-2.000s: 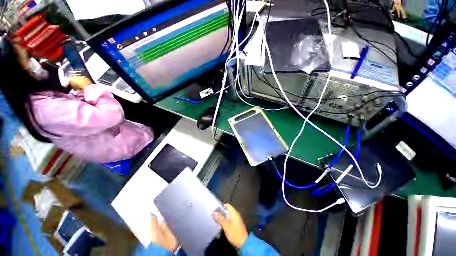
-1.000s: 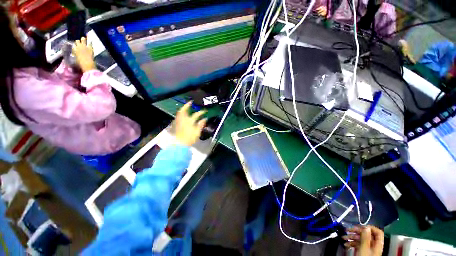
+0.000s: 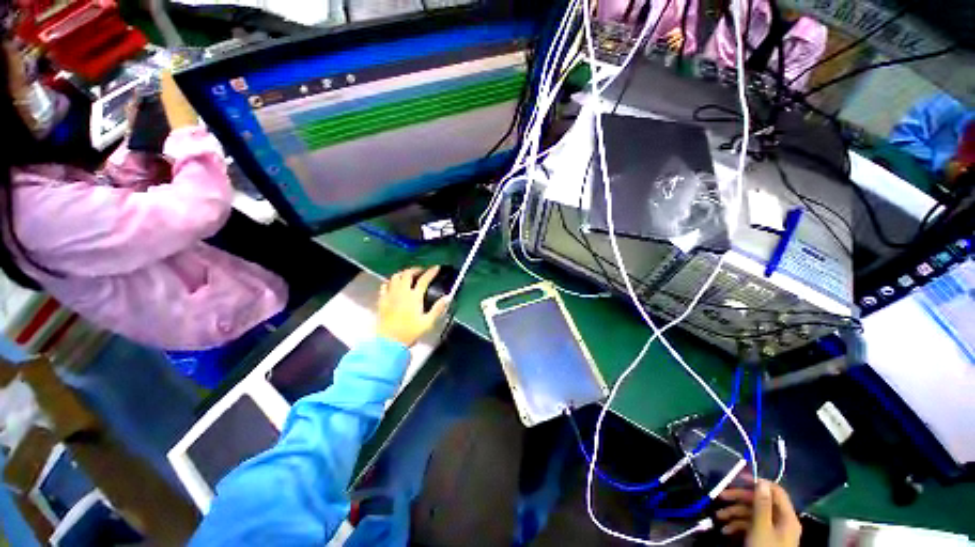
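My left hand [image 3: 412,306] is on the small black computer mouse [image 3: 439,284] beside the left monitor, fingers curved around its near side. My right hand [image 3: 765,515] is at the lower right, cut off by the bottom edge, fingers bent at the edge of a dark tablet [image 3: 807,454]. Whether it holds anything cannot be told. A white USB cable [image 3: 663,541] loops to a plug just left of its fingers. A tan-edged fixture plate [image 3: 547,358] with a grey-blue centre lies on the green bench, and blue cables [image 3: 641,486] run near it.
The left monitor [image 3: 406,128] shows green rows. A white foam tray [image 3: 267,397] with dark tablets lies under my left forearm. A grey test instrument [image 3: 684,288] bears a dark panel, clear film and a blue pen [image 3: 784,243]. A person in pink sits at left. Another monitor [image 3: 930,342] stands right.
The tablet held in both hands two seconds ago is out of them, and a second dark tablet shows in the left tray. My left hand has come down onto the mouse; my right remains low right.
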